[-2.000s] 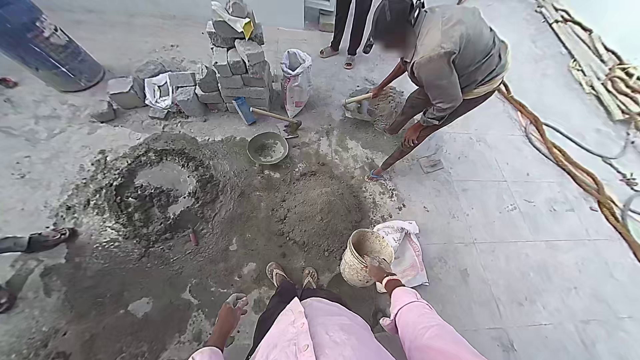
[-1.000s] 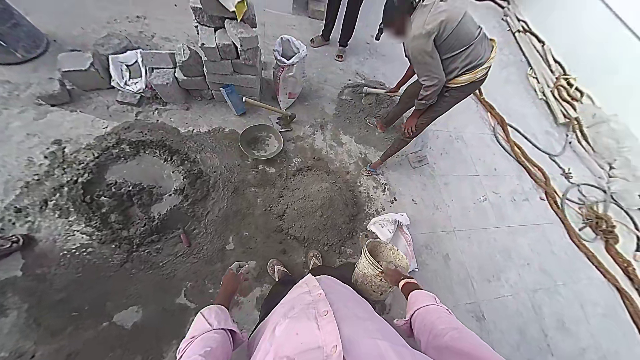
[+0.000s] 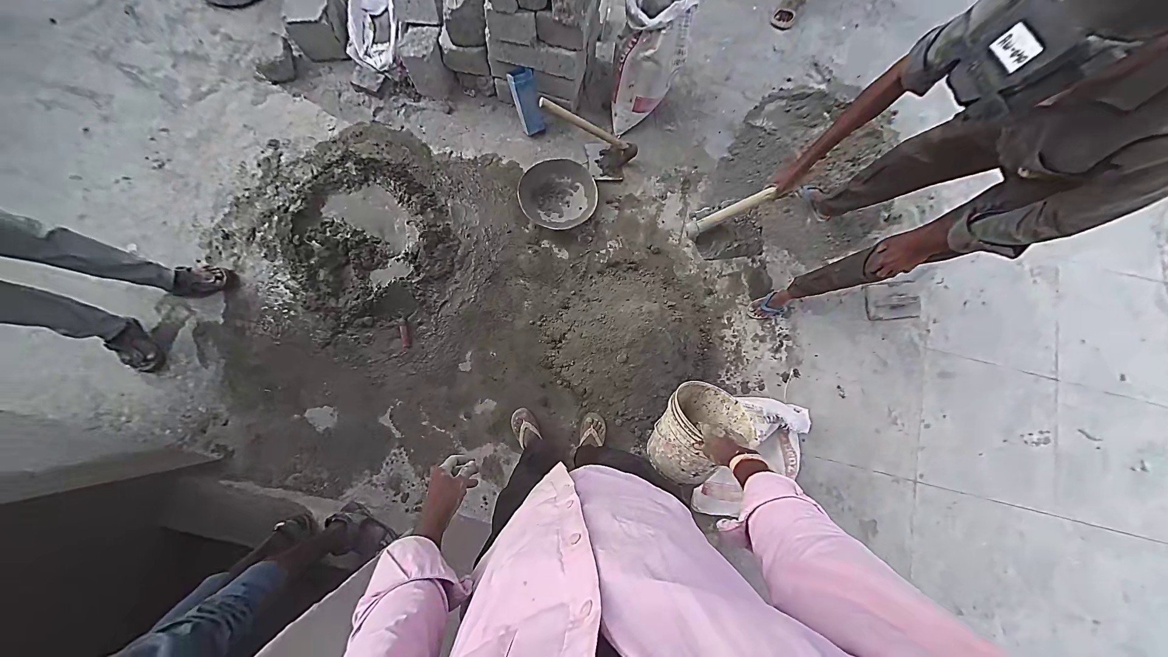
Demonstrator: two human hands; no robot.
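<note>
My right hand [image 3: 725,447] is at the near side of a mortar-stained bucket [image 3: 684,438], with the fingers at its rim or inside; the grip is partly hidden. Beside and partly behind the bucket lies a white woven sack [image 3: 785,429]. My left hand [image 3: 449,488] hangs left of my legs, fingers curled, with something pale grey at the fingertips that I cannot make out. In front of my feet rises a heap of dry grey mix [image 3: 630,333]. Farther left, a ring of wet mortar [image 3: 319,265] holds a pool of water [image 3: 370,219].
A metal pan [image 3: 557,193] and a hoe [image 3: 584,123] lie beyond the heap. Concrete blocks [image 3: 534,50], a blue object [image 3: 526,100] and an upright sack [image 3: 650,68] stand behind. A co-worker holds a shovel [image 3: 735,210] at right. Other people's legs show at left and lower left.
The co-worker at right has moved the shovel toward the middle heap. More of a person's legs shows at the left, and other legs have come into view lower left. The view has tilted down.
</note>
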